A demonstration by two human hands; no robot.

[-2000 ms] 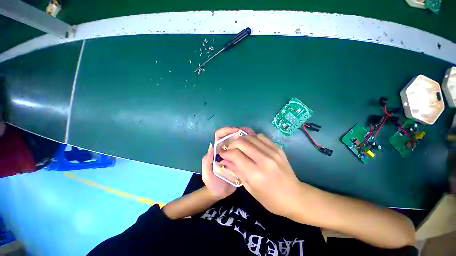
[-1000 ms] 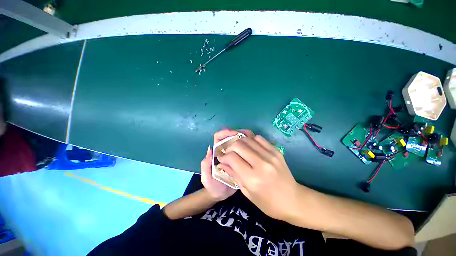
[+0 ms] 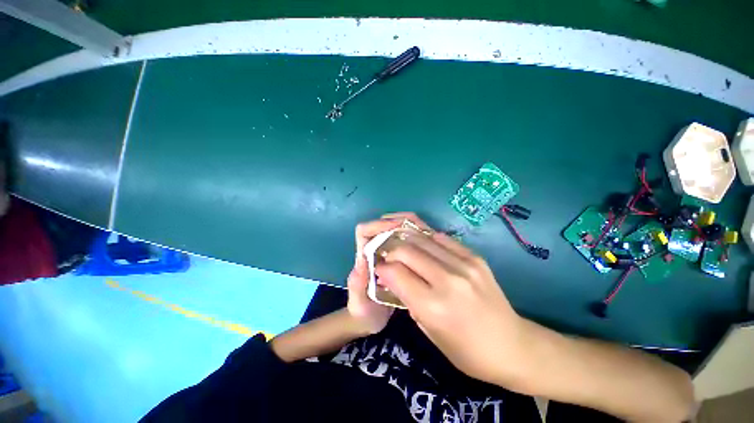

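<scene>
A cream hexagonal housing [image 3: 374, 263] is held above the bench's near edge, its hollow side facing up and tilted. My left hand [image 3: 364, 285] is wrapped around its left and far sides. My right hand [image 3: 442, 277] lies over the housing with its fingertips inside the hollow. What the right fingertips touch is hidden by the fingers. A green circuit board [image 3: 484, 195] lies flat on the bench just beyond my right hand, with red and black wires and black connectors [image 3: 517, 212] beside it.
Several wired boards [image 3: 653, 248] are piled at the right. An empty housing [image 3: 699, 163] stands behind them, with more at the right edge. A screwdriver [image 3: 401, 63] and tiny screws [image 3: 334, 112] lie near the white rail [image 3: 273, 38]. A cardboard box [image 3: 732, 372] is lower right.
The housing has tilted and shifted slightly right in my hands. The right-hand pile has grown by several boards since the earliest frame. The lone board has stayed in place.
</scene>
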